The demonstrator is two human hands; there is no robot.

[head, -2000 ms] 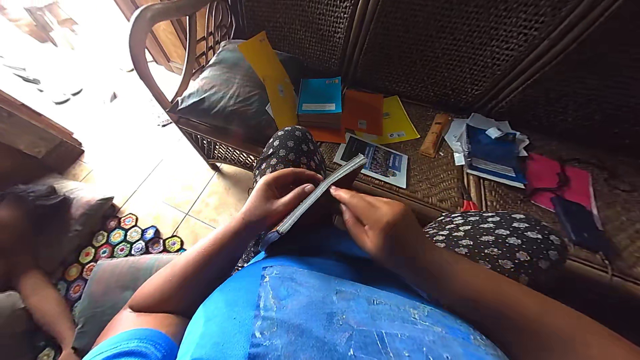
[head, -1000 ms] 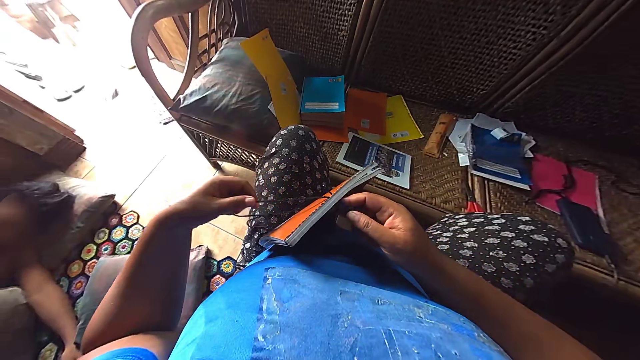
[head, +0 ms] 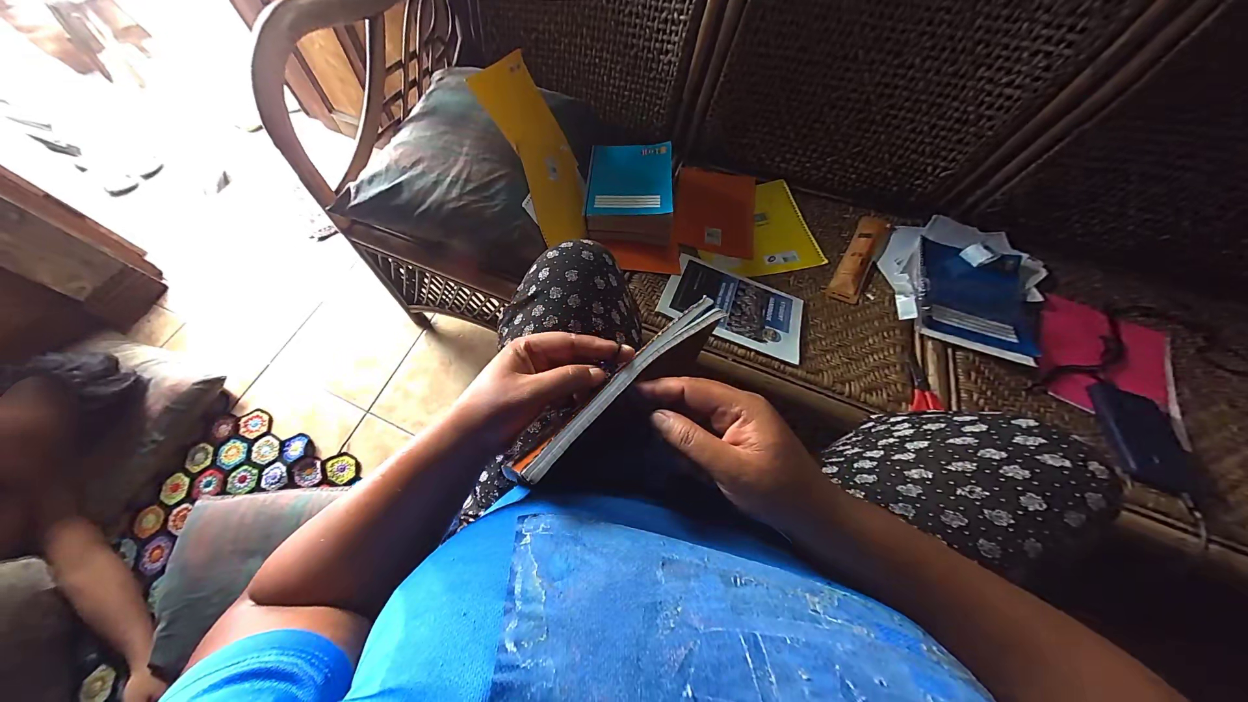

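A notebook with an orange cover [head: 616,390] stands tilted on its edge in my lap, its page edges facing up. My left hand [head: 546,375] is at its left face, the fingertips bent around something small and dark that I cannot make out. At the right face is my right hand [head: 726,434], fingers curled and fingertips close to the dark cover; whether they press on it is unclear. A printed booklet [head: 746,310] lies on the woven seat just beyond the notebook.
Blue [head: 630,180], orange [head: 717,210] and yellow [head: 795,229] notebooks lie on the bench. Rightward are an orange pouch [head: 858,258], a dark blue notebook [head: 975,297] on papers, red-handled scissors [head: 924,398], a pink folder [head: 1111,351] and a dark phone-like item [head: 1141,429]. Another person sits at lower left.
My left hand, apart from the notebook one second ago, has moved right to its left face. The notebook has tipped more upright, so less of its orange cover shows.
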